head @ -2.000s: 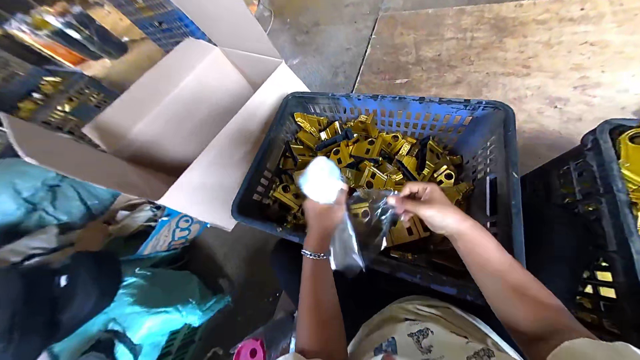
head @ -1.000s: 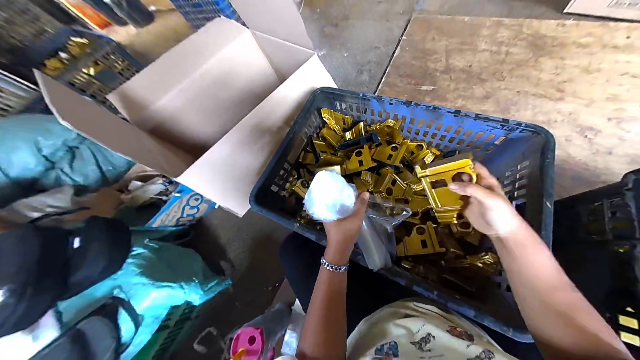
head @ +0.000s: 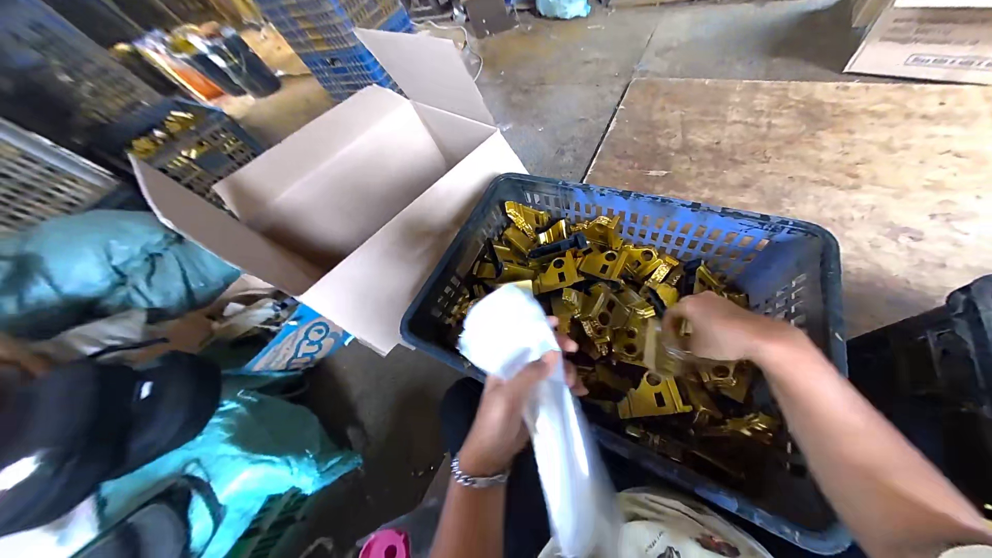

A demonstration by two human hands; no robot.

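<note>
My left hand [head: 511, 395], with a chain bracelet at the wrist, grips a bundle of clear plastic bags [head: 558, 449] whose white, glaring end rises above my fist. The bundle hangs toward my lap. Inside the blue and black plastic crate [head: 674, 209] lie many shiny gold-coloured parts with round and square holes [head: 651, 395], and some black pieces among them. Over these parts my right hand [head: 709, 329] is bent with its fingers down at a blurred, see-through piece, perhaps a bag or a part. Whether it holds that piece cannot be told.
An open cardboard box [head: 341, 178] stands against the crate's left side. Teal sacks [head: 101, 263] and a person in a dark cap [head: 155, 403] are at the left. A wooden board [head: 775, 132] lies beyond the crate, a black crate [head: 930, 372] at the right, a pink object [head: 386, 545] below.
A second ago my right hand held a gold part up above the crate; now it is lower, among the parts. My left hand still grips the bags, which now hang lengthwise toward my lap.
</note>
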